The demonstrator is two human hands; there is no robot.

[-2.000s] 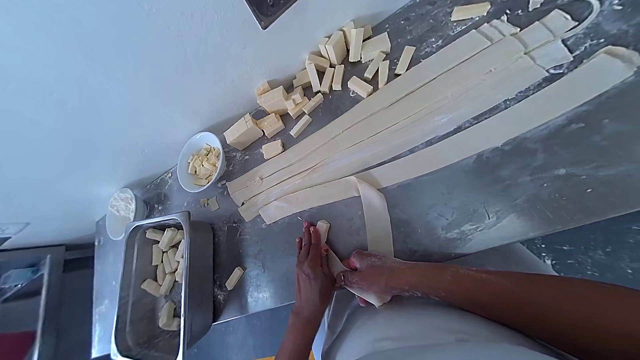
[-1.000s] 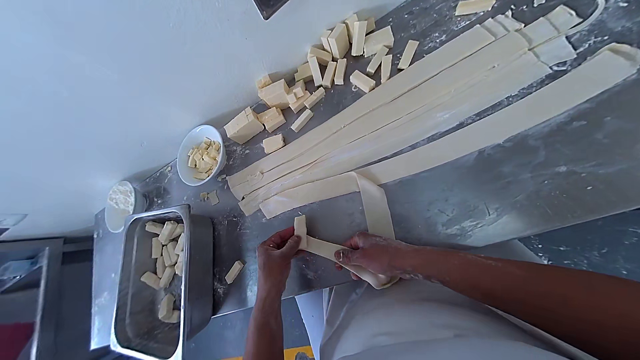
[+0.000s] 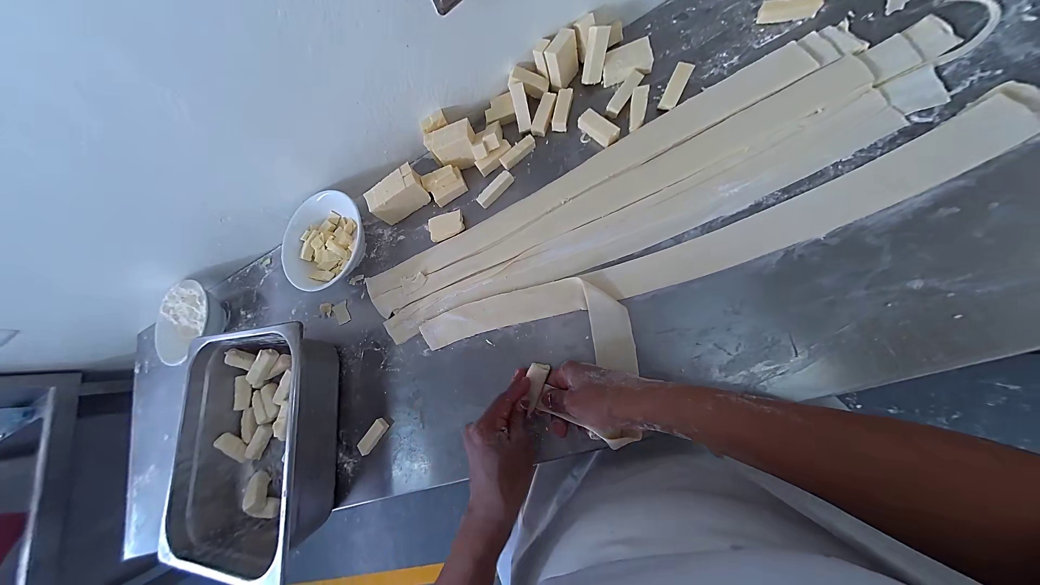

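Observation:
Near the table's front edge my left hand [image 3: 500,439] holds a small stick, which looks like cheese wrapped in dough [image 3: 536,382], upright between its fingers. My right hand [image 3: 589,398] touches it from the other side and grips the end of a long dough strip [image 3: 611,325]. That strip folds at a corner and runs back to the upper right. Beyond it lie several long flat dough strips [image 3: 650,179] side by side. One loose stick [image 3: 373,436] rests on the steel table left of my hands.
Cut cheese blocks and sticks [image 3: 396,193] lie along the wall. A white bowl of small pieces [image 3: 355,262] and a container of white powder [image 3: 183,313] stand at the left. A deep steel pan [image 3: 313,422] with several wrapped pieces [image 3: 262,367] stands at the front left.
My left hand has moved right, up against my right hand. A second ago the hands were apart, with the dough strip stretched between them.

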